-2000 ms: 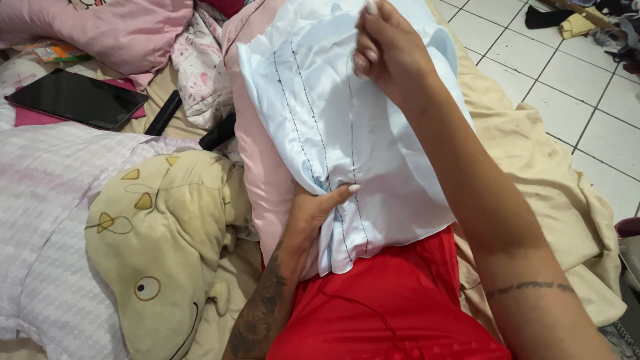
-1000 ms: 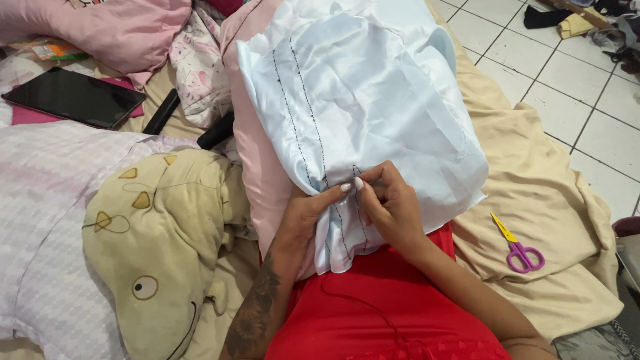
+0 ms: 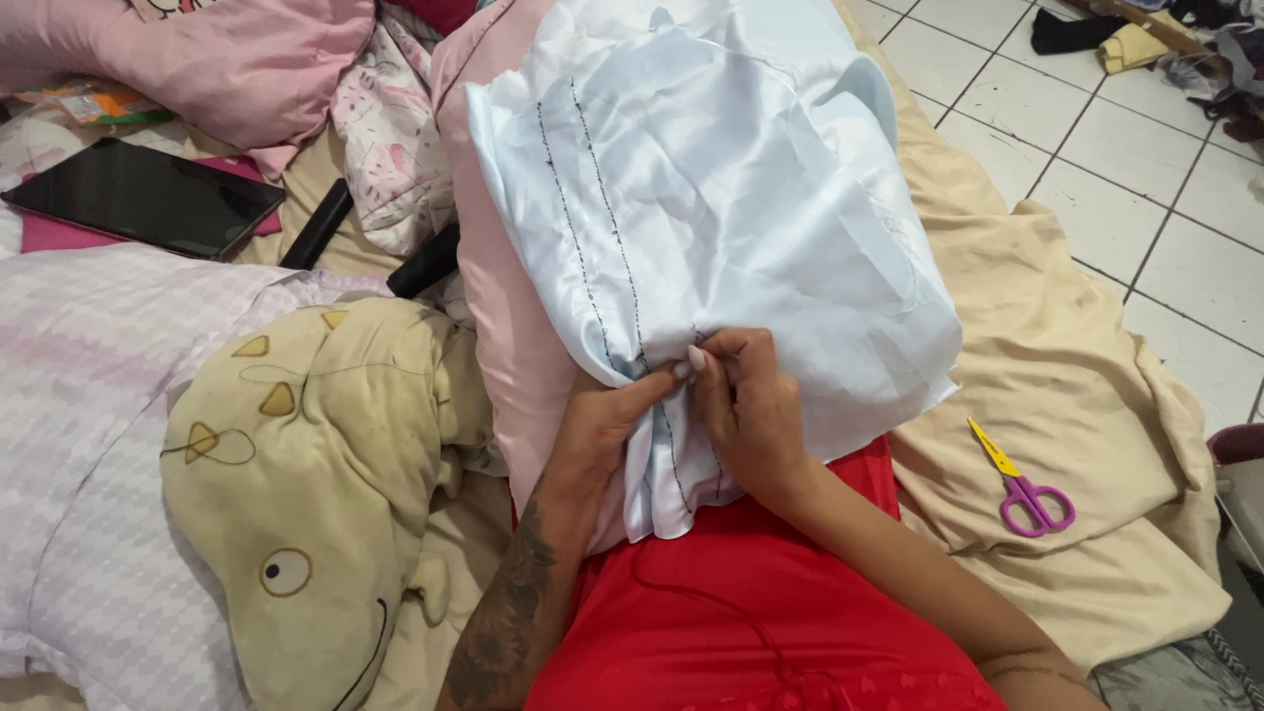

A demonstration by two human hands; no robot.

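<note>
Light-blue satin cloth (image 3: pixel 780 227) with rows of dark hand stitching lies over a pink pillow (image 3: pixel 504 395) on my lap. My left hand (image 3: pixel 617 410) grips a fold of the cloth, thumb on top and the other fingers hidden beneath. Close against its thumb, my right hand (image 3: pixel 750 405) pinches at the stitched line with thumb and index finger; whether a needle is between them cannot be made out. Scissors (image 3: pixel 1017 484) with yellow blades and purple handles rest on the beige sheet to the right.
At left are a plush animal pillow (image 3: pixel 306 474) with loose dark thread over it, a pale checked pillow (image 3: pixel 79 395), a black tablet (image 3: pixel 148 197) and a black cylindrical object (image 3: pixel 318 225). The beige sheet (image 3: pixel 1047 316) edges a white tiled floor (image 3: pixel 1116 148), where clothes lie at the top right.
My right hand was raised above the cloth two seconds ago, then came down beside my left thumb, where it remains. The scissors, not visible in the earliest frame, now show at right.
</note>
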